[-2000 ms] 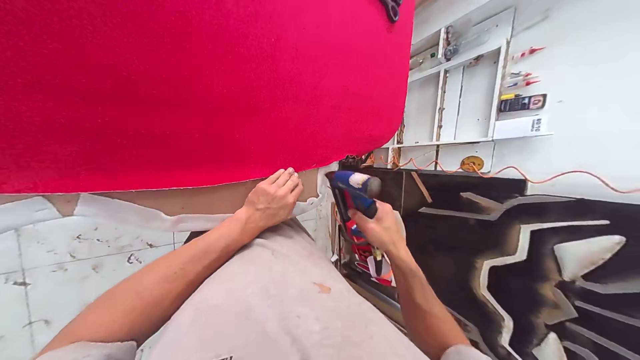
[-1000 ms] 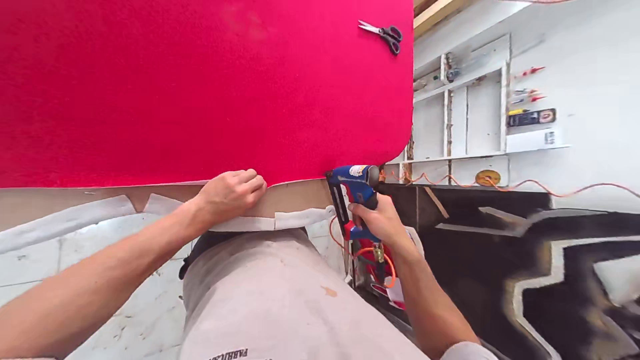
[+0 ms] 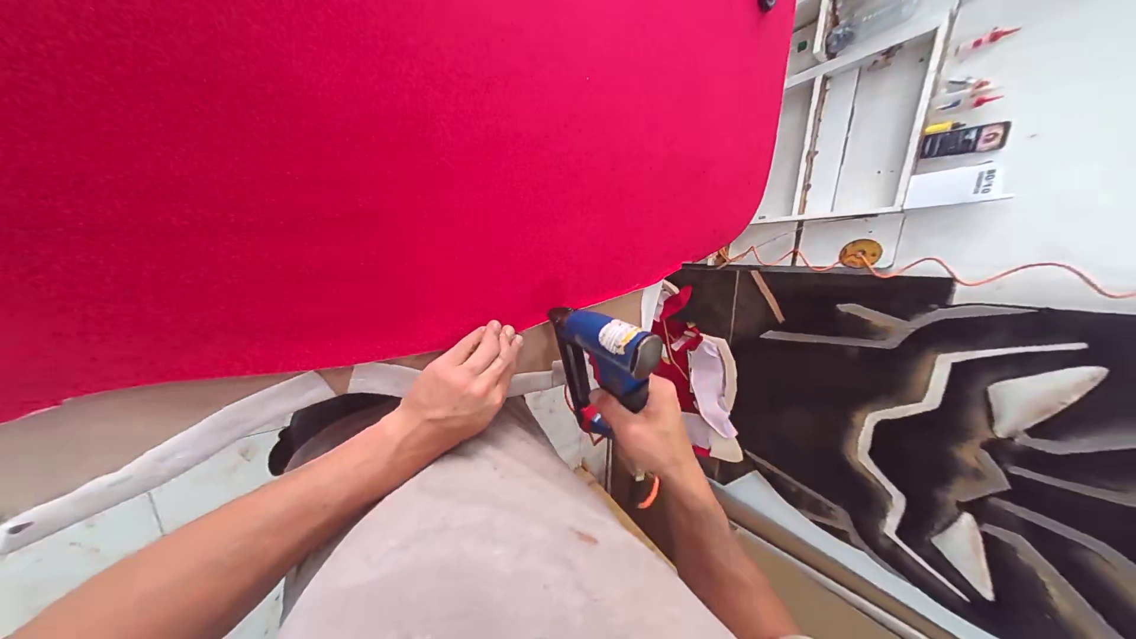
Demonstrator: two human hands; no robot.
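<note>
Bright red fabric [image 3: 399,177] covers a large panel with a curved edge. My left hand [image 3: 466,377] rests at that edge, its fingertips bunched together on the fabric's border; whether they pinch it cannot be told. Around the handle of a blue pneumatic staple gun [image 3: 612,342] my right hand [image 3: 652,426] is closed. The gun's nose touches or nearly touches the red edge, just right of my left fingers. Below the fabric's border shows a tan strip, and a whitish padded strip [image 3: 213,435] runs along it.
Red and white fabric scraps [image 3: 701,373] lie beyond the gun. An orange coiled air hose [image 3: 1012,266] crosses near a yellow disc [image 3: 861,254]. At upper right are a white shelf frame [image 3: 914,115] and small bottles [image 3: 976,98]. A black painted surface [image 3: 799,382] fills the right side.
The view has shifted, and the scissors seen on the red fabric a second ago are almost out of frame. The staple gun remains in my right hand, my left hand at the fabric's edge.
</note>
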